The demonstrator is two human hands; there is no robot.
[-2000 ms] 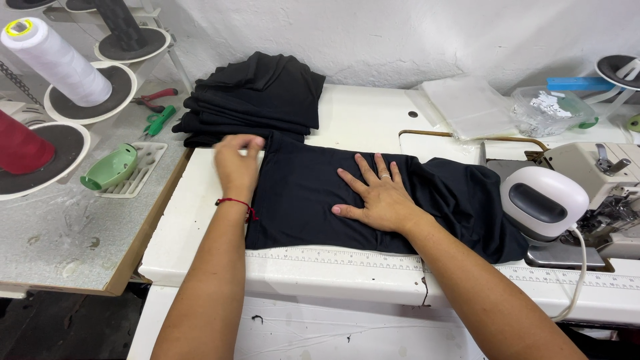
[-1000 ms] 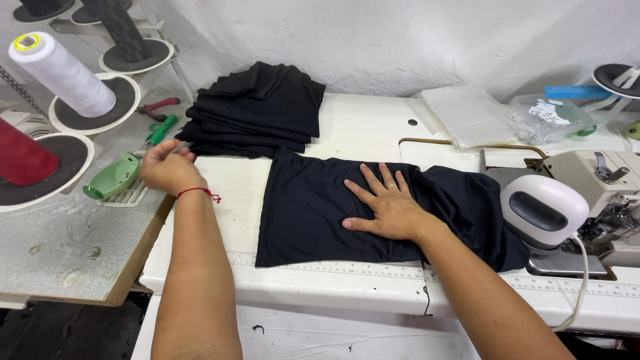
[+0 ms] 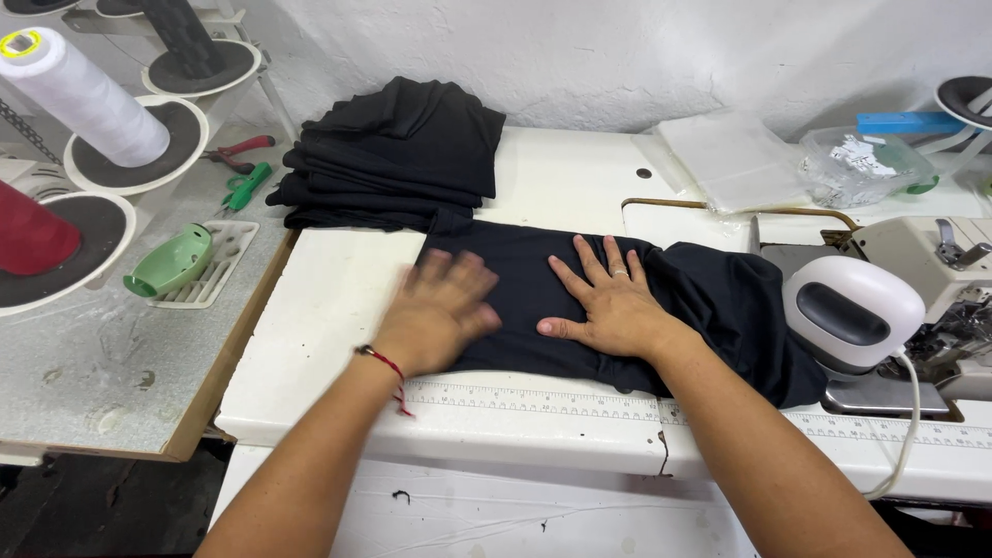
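A piece of black fabric (image 3: 527, 310) lies spread over the white sewing-machine table, smooth at its left part and bunched at its right. My left hand (image 3: 438, 314), blurred and with a red cord bracelet at the wrist, is over the left end of the fabric; whether it touches is unclear. My right hand (image 3: 612, 306) rests flat on the middle of the fabric, fingers spread, a ring on one finger. Behind the left end sits a pile of folded black fabric (image 3: 395, 155). A white hand-held mini iron (image 3: 852, 314) stands against the bunched right end.
A printed ruler tape (image 3: 535, 399) runs along the table's front. At right are a sewing machine (image 3: 930, 248), clear plastic bags (image 3: 728, 163) and a tub of labels (image 3: 860, 167). Thread cones (image 3: 93, 101), green snips (image 3: 246, 186), red-handled pliers (image 3: 240, 151) and a green dish (image 3: 174, 260) occupy the left side.
My left hand has moved right, from beside the green dish to over the fabric's left end. My right hand has stayed on the fabric.
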